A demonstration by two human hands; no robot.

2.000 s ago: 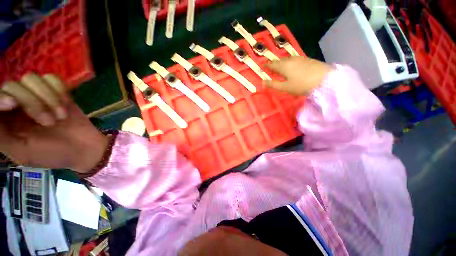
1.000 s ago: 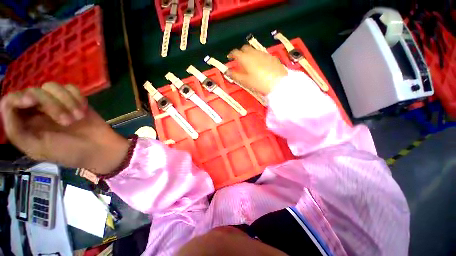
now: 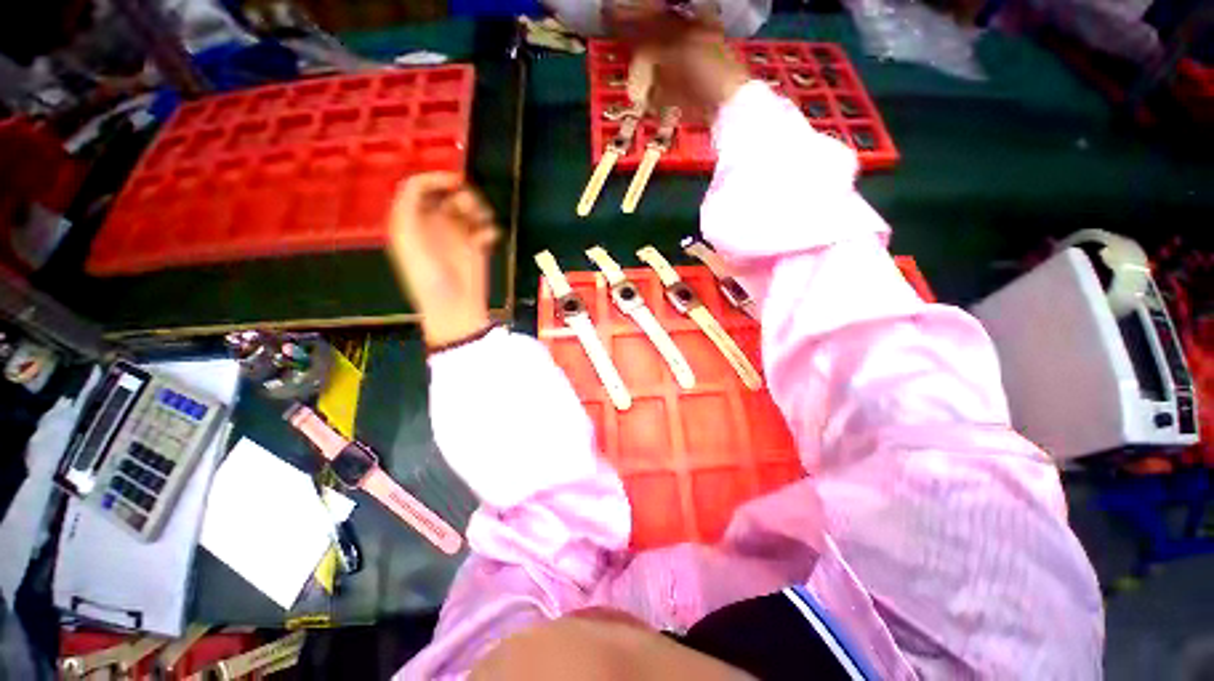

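Several smartwatches with cream straps (image 3: 590, 349) lie side by side, screens hidden, across the upper pockets of the near red compartment tray (image 3: 648, 446). The right sleeve covers part of that row. My right hand (image 3: 676, 60), blurred, is over the left side of the far red tray (image 3: 852, 100), by a cream watch strap (image 3: 640, 83); whether it grips the strap is unclear. Two more cream-strapped watches (image 3: 606, 166) hang over that tray's front edge. My left hand (image 3: 446, 253) is raised left of the near tray, fingers loosely curled, with nothing visible in it.
An empty-looking red tray (image 3: 286, 166) lies at upper left. A pink-strapped watch (image 3: 354, 463), white paper (image 3: 270, 522), calculator (image 3: 147, 446) and clipboard (image 3: 127, 585) lie at lower left. A white tape dispenser (image 3: 1065, 353) stands at right. A plastic bag (image 3: 912, 33) is at the top.
My right hand has moved from the near tray's watch row to the far tray. My left hand has moved right in view. The camera view has shifted, showing more of the far tray and the pink-strapped watch.
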